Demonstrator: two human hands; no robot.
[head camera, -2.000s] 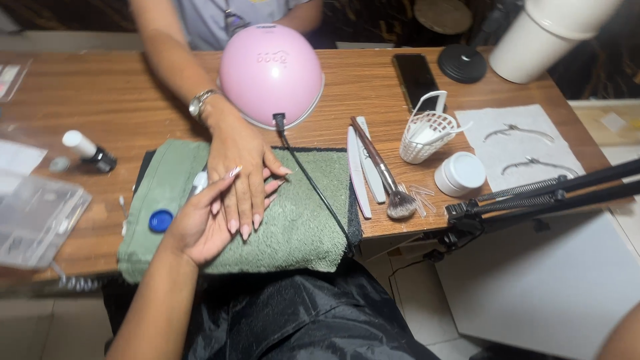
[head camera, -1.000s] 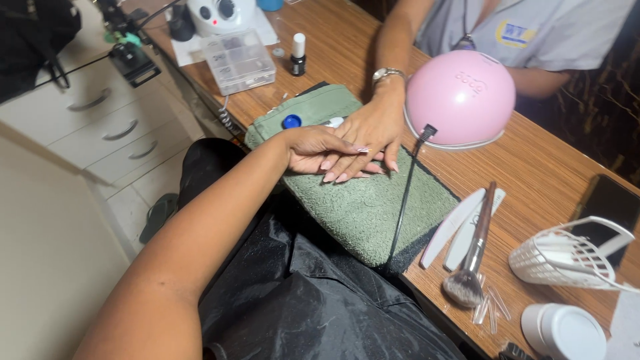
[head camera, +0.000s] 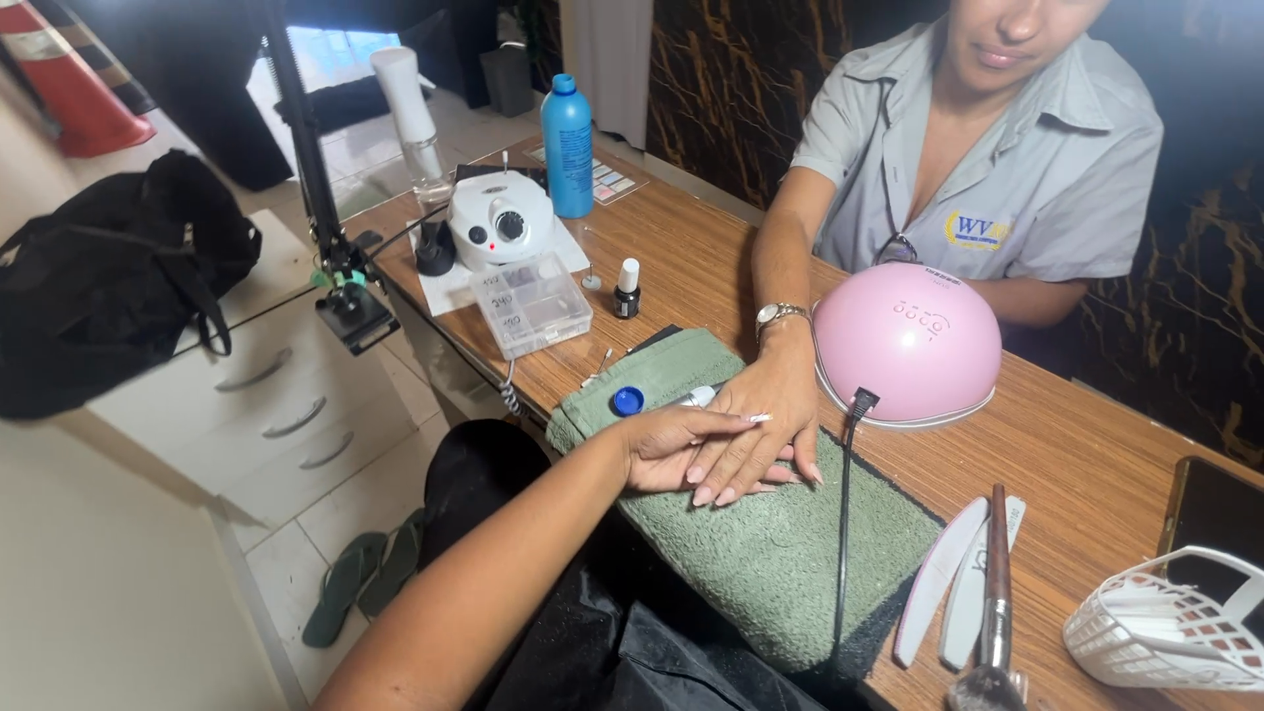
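Over a folded green towel (head camera: 770, 553), my left hand (head camera: 681, 449) holds the hand (head camera: 765, 410) of a person seated across the table, my thumb on top and my fingers beneath. That person wears a wristwatch (head camera: 780, 313). A blue cap (head camera: 627, 400) lies on the towel beside my wrist, next to a partly hidden white and grey item (head camera: 699, 397). To the right of the held hand stands a pink dome nail lamp (head camera: 908, 341), its black cable (head camera: 847, 523) crossing the towel. My right hand is out of view.
Nail files (head camera: 941, 578), a makeup-type brush (head camera: 997, 583), a white plastic basket (head camera: 1145, 632) and a phone (head camera: 1215, 523) lie at right. At left are a nail drill unit (head camera: 502, 219), a clear divided box (head camera: 533, 306), a small polish bottle (head camera: 627, 288), a blue bottle (head camera: 566, 148) and a lamp arm (head camera: 306, 148).
The view has swung strongly left, bringing in the drill unit and drawers. My left hand keeps its hold on the other person's hand over the towel.
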